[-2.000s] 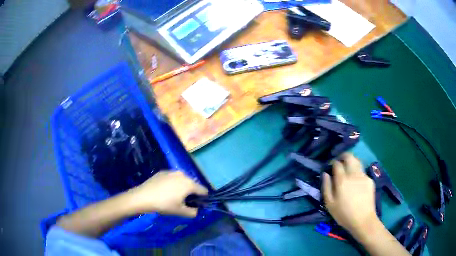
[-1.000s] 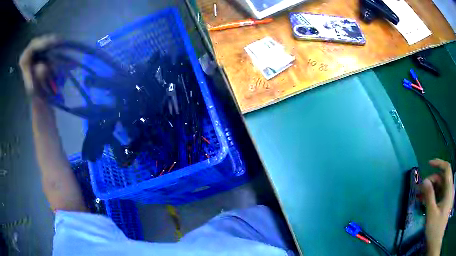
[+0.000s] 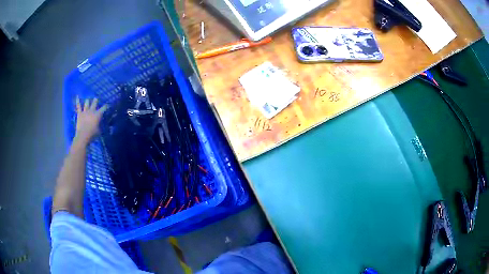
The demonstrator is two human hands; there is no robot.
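Note:
My left hand is over the left side of the blue crate, fingers spread, holding nothing. The crate holds many black clamp leads, with red wire ends toward its near side. My right hand is out of the picture. A black clamp lies on the green surface at the lower right. Another clamp lead lies farther right, its cord curving up to a blue and red plug. A blue plug tip is cut off by the bottom edge.
The wooden board holds a scale, a phone, an orange pen, a whitish square label, black clamps and paper. A single black piece lies beyond the board's edge.
My left hand gathered the bundle of leads, carried it left over the crate and let it go; the leads now lie inside. My right hand has left the picture. The view has shifted.

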